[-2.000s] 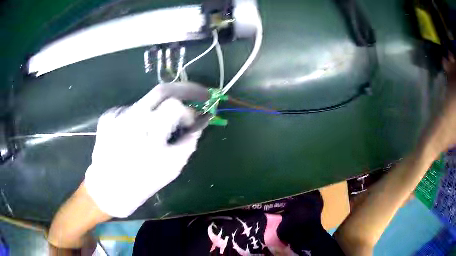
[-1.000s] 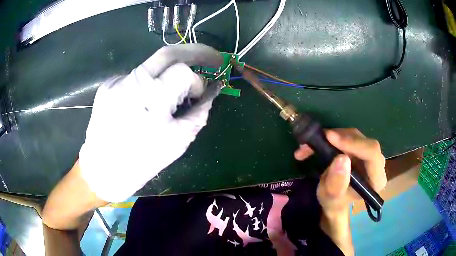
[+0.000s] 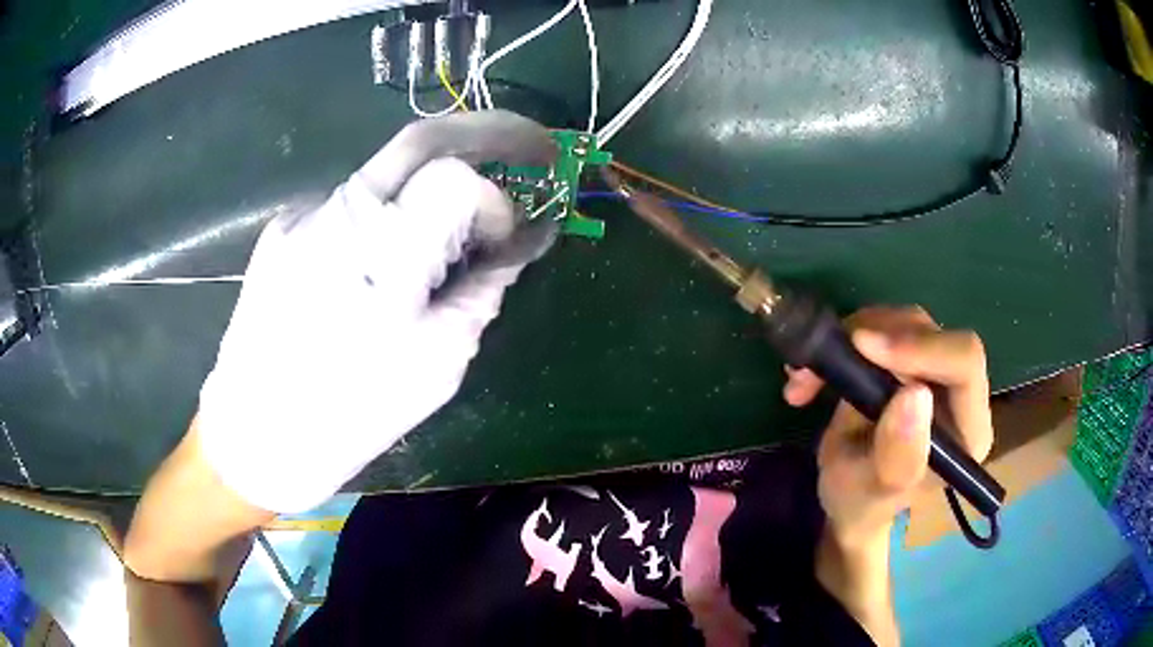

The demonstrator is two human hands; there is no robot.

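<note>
My left hand (image 3: 360, 303), in a white glove, grips a small green circuit board (image 3: 579, 190) between thumb and fingers, which hide its left part. A thin silvery solder wire (image 3: 152, 279) runs from the left to the glove. My right hand (image 3: 904, 405), bare, holds a soldering iron (image 3: 835, 354) by its black handle. The iron's tip is beside the board's right edge; whether it touches cannot be told. Brown and blue wires of a black power cord (image 3: 872, 224) run to the board's right side. White lead wires (image 3: 658, 82) run up from the board.
A long silvery-white appliance body (image 3: 190, 53) lies at the upper left on the dark green mat (image 3: 658, 367), with several sleeved terminals (image 3: 430, 48) beside it. A yellow pad (image 3: 1140, 32) shows at the top right. Green mesh crates (image 3: 1113, 411) stand at the right, beyond the mat's edge.
My right hand has come in from the right with the soldering iron. Since the last earlier frame, the hand and iron have shifted slightly right and down. The left hand still holds the board.
</note>
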